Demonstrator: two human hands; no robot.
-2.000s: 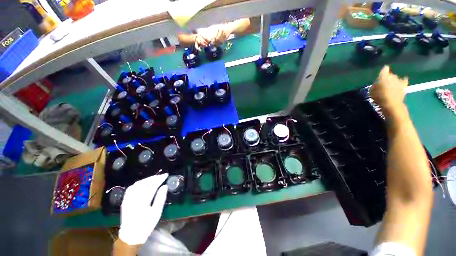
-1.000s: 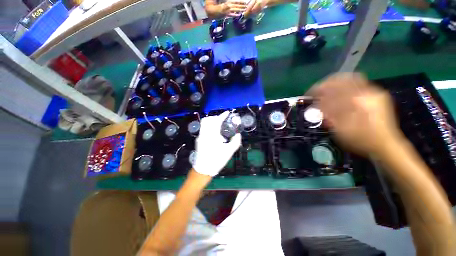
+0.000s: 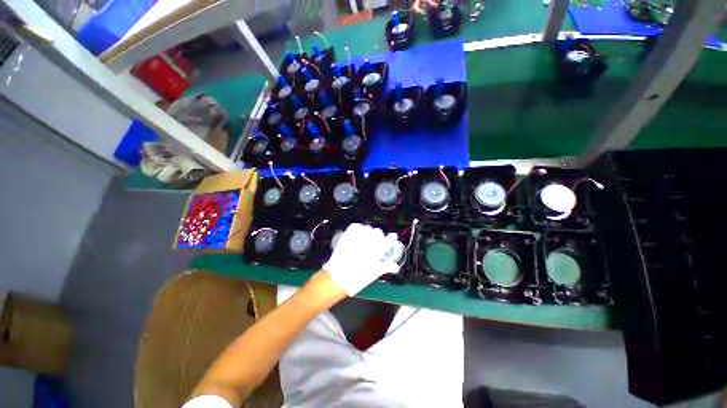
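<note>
My left hand, in a white glove, has its fingers on a silver round motor at a black housing in the front row. Its fingers hide part of the motor and housing, so I cannot tell if it is fully seated. A thin lead stands up from it. To its right are three empty black housings with green bench showing through their openings. The back row of housings holds motors, the rightmost bright white. My right hand is out of the picture.
A carton of blue and red-white parts stands left. Filled housings with blue tips stand behind, by a blue mat. A black compartmented tray is at right. A metal post rises behind. A large brown carton is below.
My left hand has brought the motor down to a front-row housing. My bare right hand has left the picture. The view has shifted, so the bench's left side shows further right.
</note>
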